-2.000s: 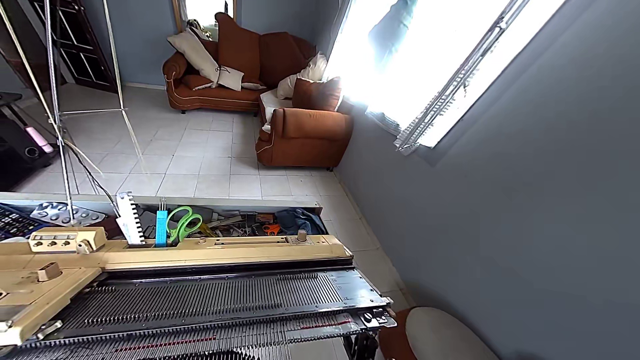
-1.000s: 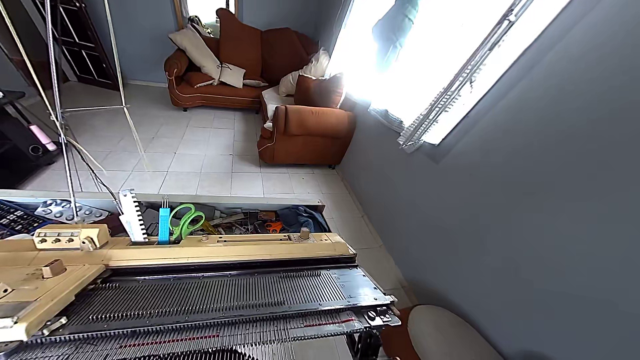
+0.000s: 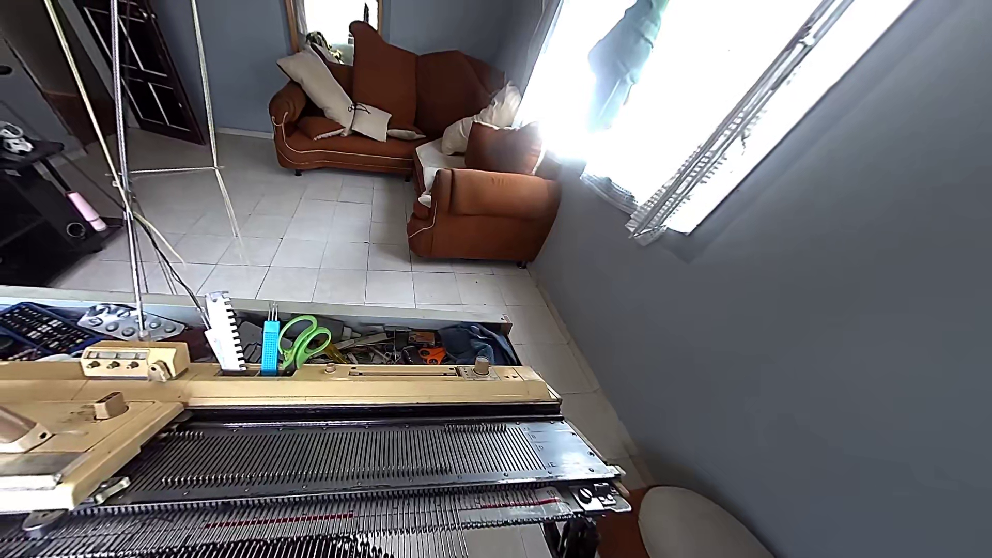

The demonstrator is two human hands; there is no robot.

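Neither my left hand nor my right hand shows in the head view. Across the lower left runs a knitting machine, its upper needle bed [image 3: 341, 457] dark with rows of metal needles. A second needle bed [image 3: 403, 511] lies in front of it. The cream carriage [image 3: 70, 457] sits at the far left, partly cut off by the frame. Behind the beds is the cream rear housing [image 3: 372, 387] with a row counter [image 3: 124, 360]. Green-handled scissors [image 3: 304, 341], a blue-handled needle tool [image 3: 270, 346] and a white toothed comb [image 3: 225, 332] stand upright there.
A long tray [image 3: 411, 314] behind the machine holds tools and a dark cloth [image 3: 477, 342]. Yarn mast rods [image 3: 124, 155] rise at left. A rounded pale seat [image 3: 694, 523] is at lower right, beside the grey wall [image 3: 814, 349]. Brown sofas [image 3: 484, 213] stand farther back.
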